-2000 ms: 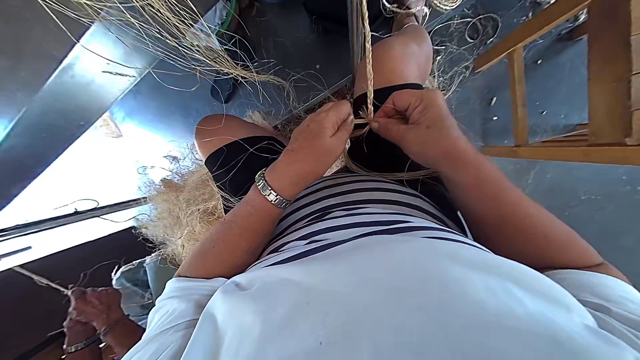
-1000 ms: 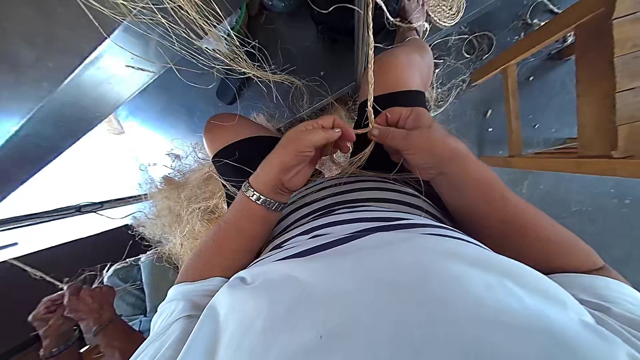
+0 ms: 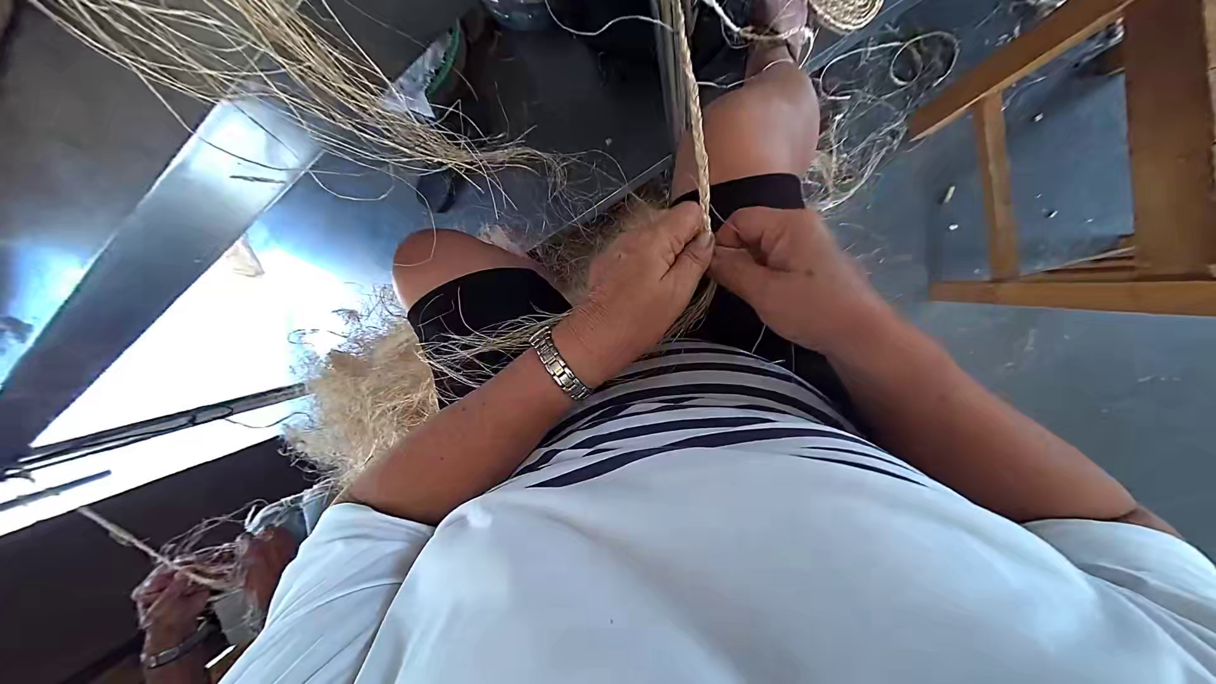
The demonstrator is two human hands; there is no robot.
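A pale braided fiber cord [image 3: 695, 133] runs down from the top of the view to my hands above my lap. My left hand [image 3: 648, 275], with a metal watch band at the wrist, pinches the braid's lower end between thumb and fingers. Close against it on the right, my right hand [image 3: 784, 271] has its fingertips bent together at the braid's end, on strands that are mostly hidden. Loose strands hang below the left hand. A bundle of tangled raw fiber [image 3: 370, 394] lies beside my left thigh.
Long loose fibers [image 3: 313, 76] hang across the upper left. A wooden chair or frame [image 3: 1073, 293] stands at the right. At lower left a co-worker's hands [image 3: 171, 603] hold fiber strands. Fiber scraps [image 3: 860, 123] and a coiled braid [image 3: 848, 8] lie near the upper right.
My left hand, apart from the cord's end with fingers spread one second ago, has closed on the braid. My right hand stays beside it.
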